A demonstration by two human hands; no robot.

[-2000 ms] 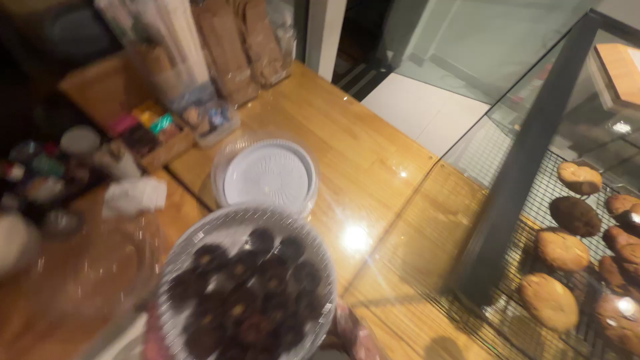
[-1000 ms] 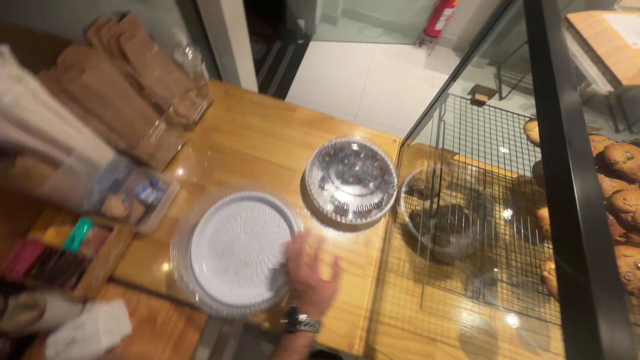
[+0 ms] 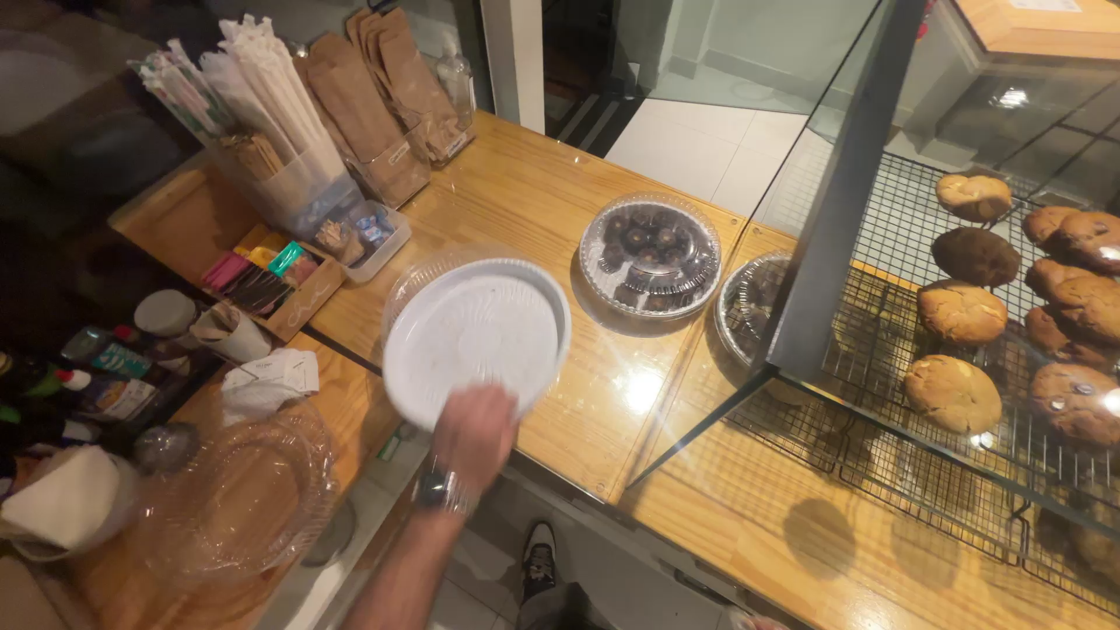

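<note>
My left hand, with a watch on its wrist, grips the near rim of an empty white round plastic dish. The dish is tilted over a clear plastic round piece on the wooden counter. To its right stands a round container with a clear lid, filled with dark round sweets. Another such container is farther right, partly hidden by the display's frame. A small part of what looks like my right hand shows at the bottom edge, apart from the dish; its fingers cannot be made out.
Clear plastic lids lie at the lower left near bottles and crumpled paper. Behind are a wooden tea box, wrapped straws and brown paper bags. At right, a glass display holds cookies on wire racks.
The dish of dark sweets, uncovered near my body two seconds ago, stands lidded on the counter. My left hand, with fingers spread beside the white dish one second ago, has taken hold of its rim.
</note>
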